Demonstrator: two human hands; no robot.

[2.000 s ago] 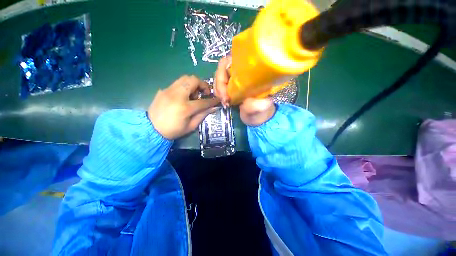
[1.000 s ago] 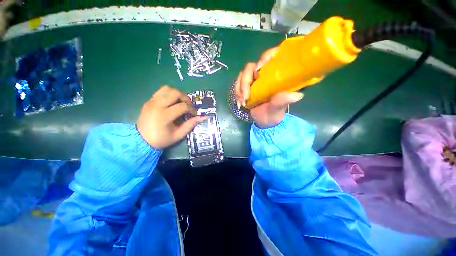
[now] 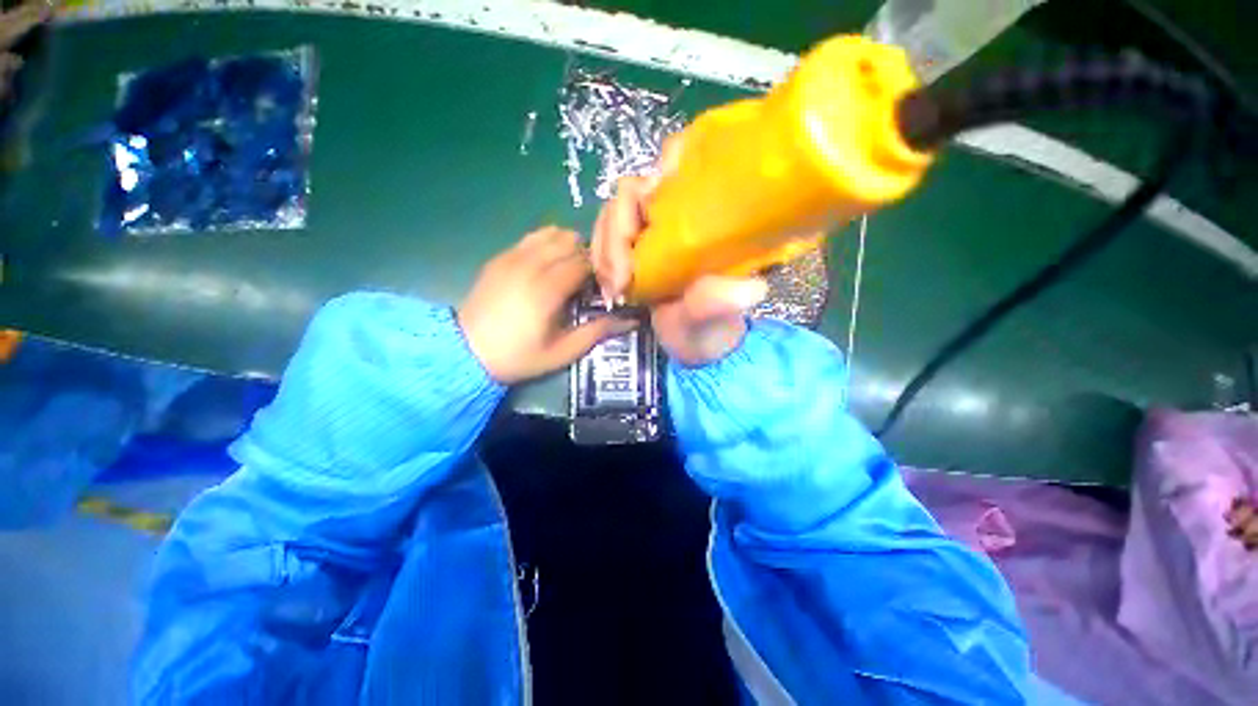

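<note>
A dark and silver phone mid-frame (image 3: 615,386) lies upright on the green bench at its near edge. My right hand (image 3: 662,269) grips the yellow electric screwdriver (image 3: 773,173) over the phone's upper part; the screwdriver's tip is hidden by my fingers. My left hand (image 3: 535,306) lies on the phone's upper left side, thumb across it, and steadies it. Whether the left fingers also hold a small part cannot be seen. The round screw tray (image 3: 797,287) shows partly behind my right hand.
A pile of thin silver brackets (image 3: 607,127) lies beyond the phone. A bag of blue-filmed parts (image 3: 214,145) lies at the left. The black cord (image 3: 1021,297) runs down at the right. Pink cloth of a person (image 3: 1200,497) shows at the right edge.
My right hand and the screwdriver have moved left from the tray to over the phone's upper part. My left hand has closed in on the phone. The view has shifted.
</note>
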